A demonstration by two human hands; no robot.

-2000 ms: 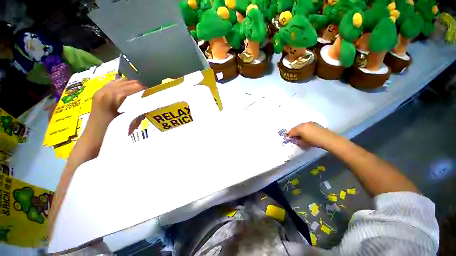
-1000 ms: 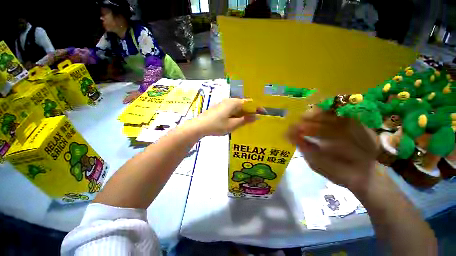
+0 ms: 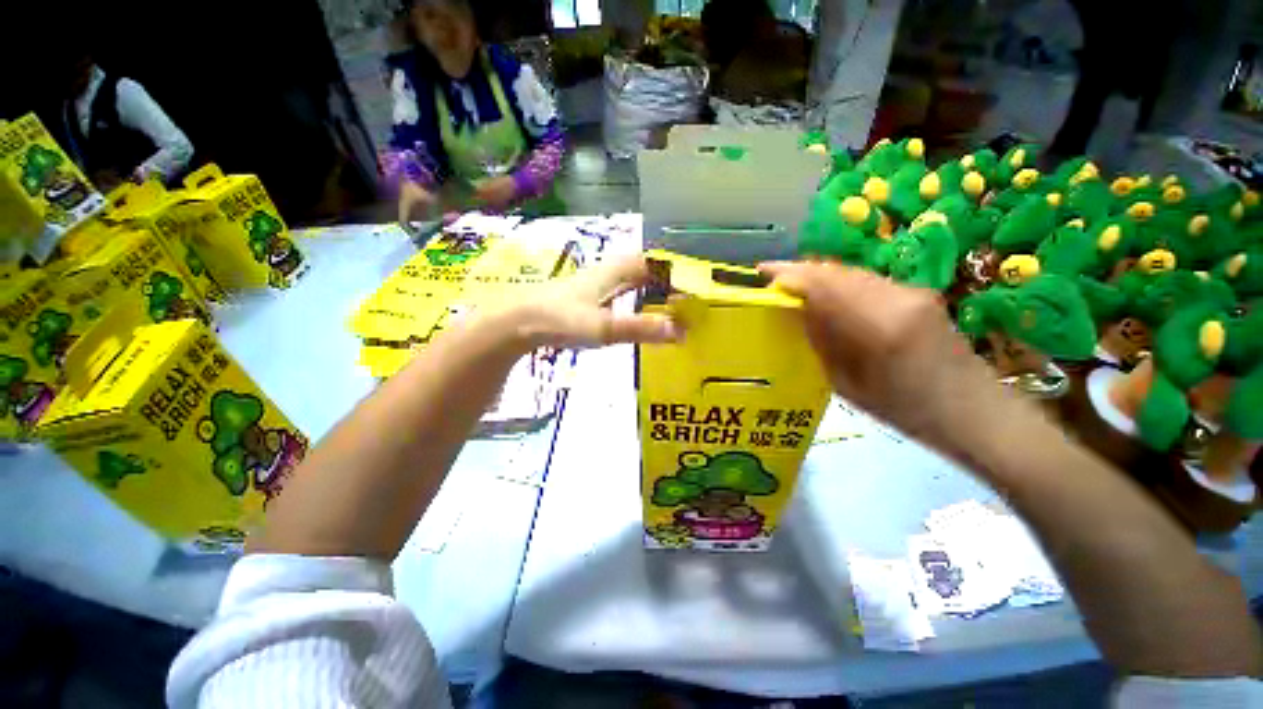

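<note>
A yellow gift box [image 3: 720,457] stands upright in front of me, its printed tree side facing me. Its top is partly open: a long grey-white panel [image 3: 731,187] stands raised at the back, and a slotted yellow flap [image 3: 727,284] lies at the top front edge. My left hand [image 3: 603,308] is at the box's top left corner, thumb across the front and fingers at the rim. My right hand [image 3: 866,326] grips the flap at the top right corner. The inside of the box is hidden.
Closed gift boxes [image 3: 173,429] stand at left. Flat blanks [image 3: 430,291] lie mid-table. Plush tree toys [image 3: 1032,319] mass at right, small white cards [image 3: 956,575] near the front edge. A person [image 3: 478,118] stands across the table; another is at far left.
The large yellow panel raised toward me has swung back and now stands behind the box. My right hand has moved up and left onto the top edge. Earlier, it was at the cards.
</note>
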